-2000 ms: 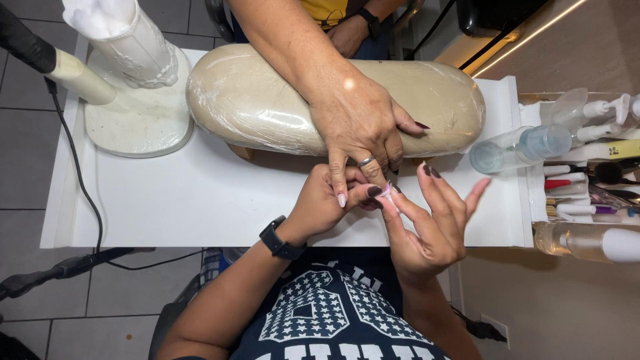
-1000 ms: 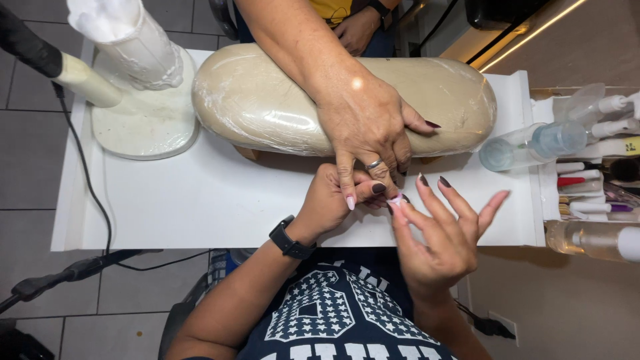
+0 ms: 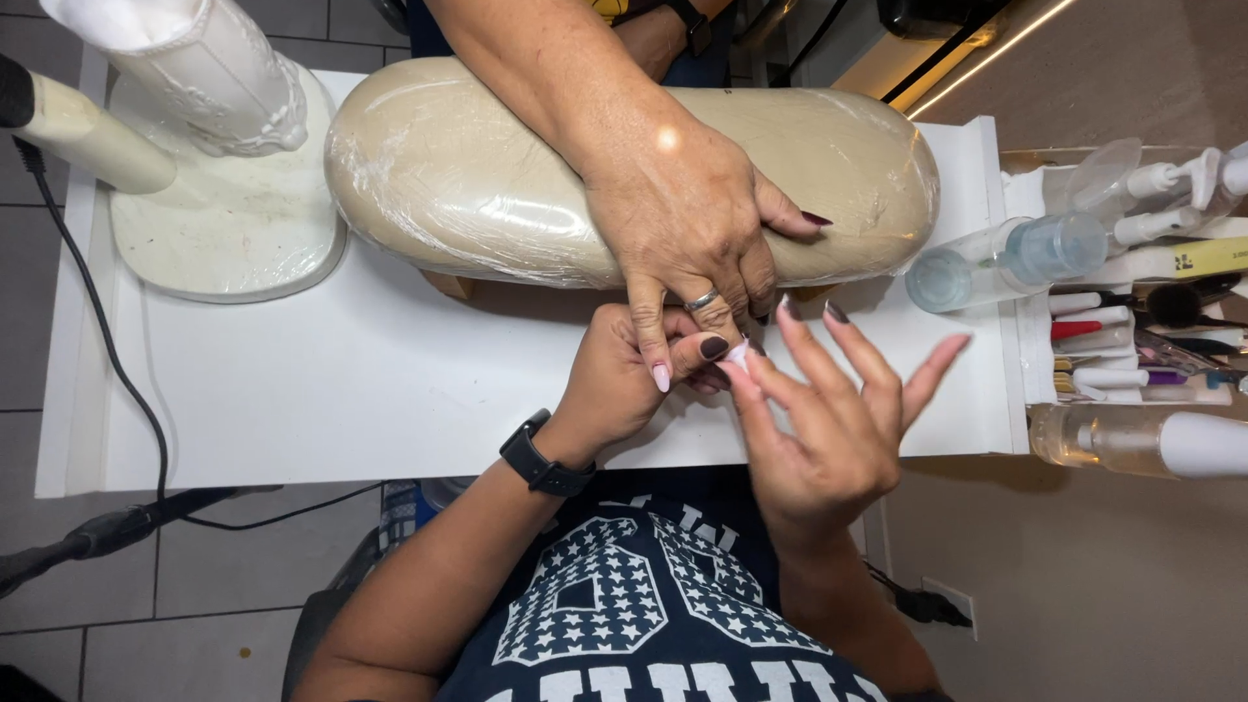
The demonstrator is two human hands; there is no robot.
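Observation:
Another person's hand (image 3: 682, 210), with a silver ring (image 3: 701, 300), lies across a beige armrest cushion (image 3: 468, 195) wrapped in clear plastic film. One of its fingers shows a pale pink nail; its thumb has a dark one. My left hand (image 3: 629, 375), below a black watch strap, grips the ringed finger near its tip between thumb and fingers. Between the thumb and index finger of my right hand (image 3: 829, 419) is a small pinkish-white piece (image 3: 738, 355) at that fingertip; whether it is a wipe or a nail form I cannot tell. My other right fingers are spread.
A white pedestal stand (image 3: 229, 224) and a cream-coloured lamp or tool arm (image 3: 97, 136) are at the left. A clear bottle with a bluish cap (image 3: 1009, 261) lies right of the cushion. Brushes, pens and pump bottles fill a rack (image 3: 1038, 351) along the right edge. A black cord (image 3: 107, 346) crosses the table's left edge.
My right hand has opened its outer fingers wider, while its thumb and index finger stay at the other person's fingertip. My left hand keeps its hold.

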